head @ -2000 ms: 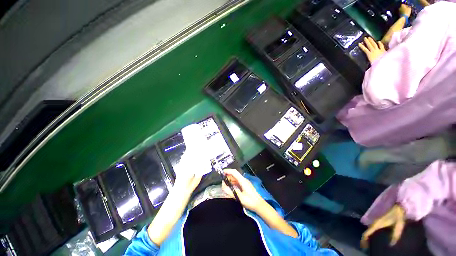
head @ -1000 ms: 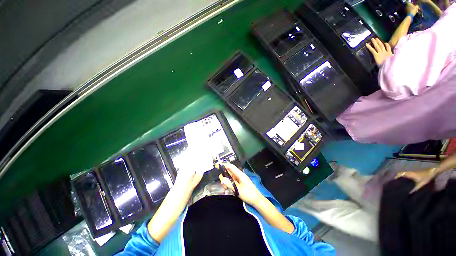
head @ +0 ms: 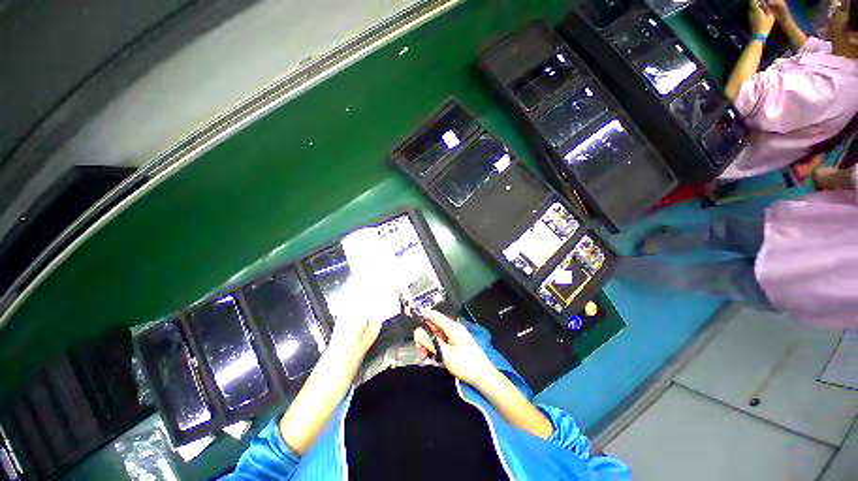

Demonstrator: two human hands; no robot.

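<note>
My left hand (head: 353, 340) holds a bright white sheet (head: 370, 282) above the right part of the working tray (head: 303, 396). My right hand (head: 450, 346) holds scissors (head: 425, 331), dark-handled, with the blades at the sheet's lower right edge. Glare hides the sheet's outline and whether the blades are cutting. Glossy black phone screens (head: 226, 352) lie one per slot in the tray. A silver-white open phone unit (head: 414, 256) lies in the rightmost slot, partly behind the sheet.
A neighbouring tray (head: 489, 218) with screens and open units stands at right; more trays (head: 616, 193) lie beyond. A black panel (head: 527, 336) with coloured lights is beside my right arm. Clear plastic (head: 149, 458) lies lower left. People in pink are at right.
The nearer person in pink has moved away from the trays to the right, uncovering floor and bench edge. The panel's lights have changed colour. My hands have barely moved.
</note>
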